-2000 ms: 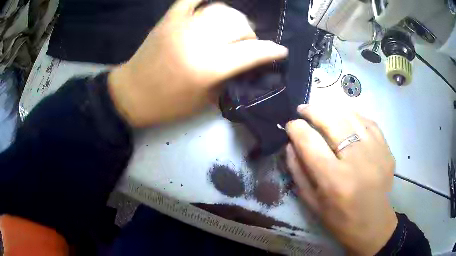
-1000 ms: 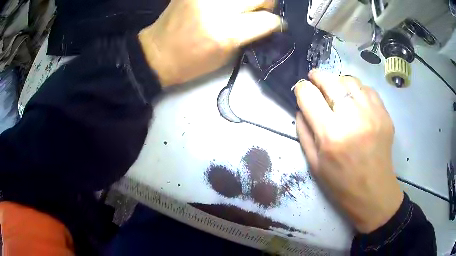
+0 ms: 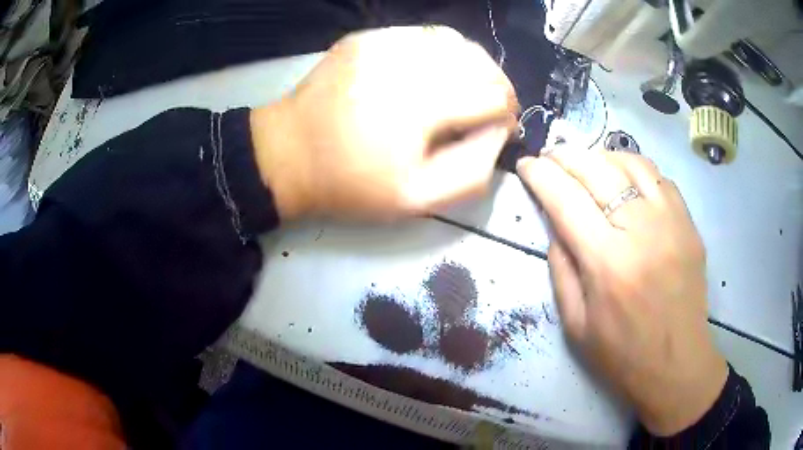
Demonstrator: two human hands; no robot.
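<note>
A dark garment piece [image 3: 202, 39] lies across the back of the table and runs up to the presser foot [image 3: 568, 81]. My left hand [image 3: 401, 123] is over its near edge, slightly blurred, with the fingers closed on the cloth. My right hand [image 3: 625, 246], with a ring, pinches the same small dark corner from the right. The two hands' fingertips almost meet just in front of the foot. A loose white thread [image 3: 532, 112] curls beside the fingertips. A pale stitch line runs up the cloth. The cloth under my left hand is hidden.
The white sewing machine head [image 3: 607, 31] is at the upper right, with a cream ribbed tension dial [image 3: 714, 132]. The worn white table [image 3: 290, 299] has dark brown patches and a ruler tape [image 3: 352, 393] along its front edge. A slim black tool [image 3: 798, 338] lies at the right edge.
My left hand has moved down and right, to my right hand's fingertips. The cloth corner has drawn back from the table's middle toward the foot. My right hand has moved up from its earliest place.
</note>
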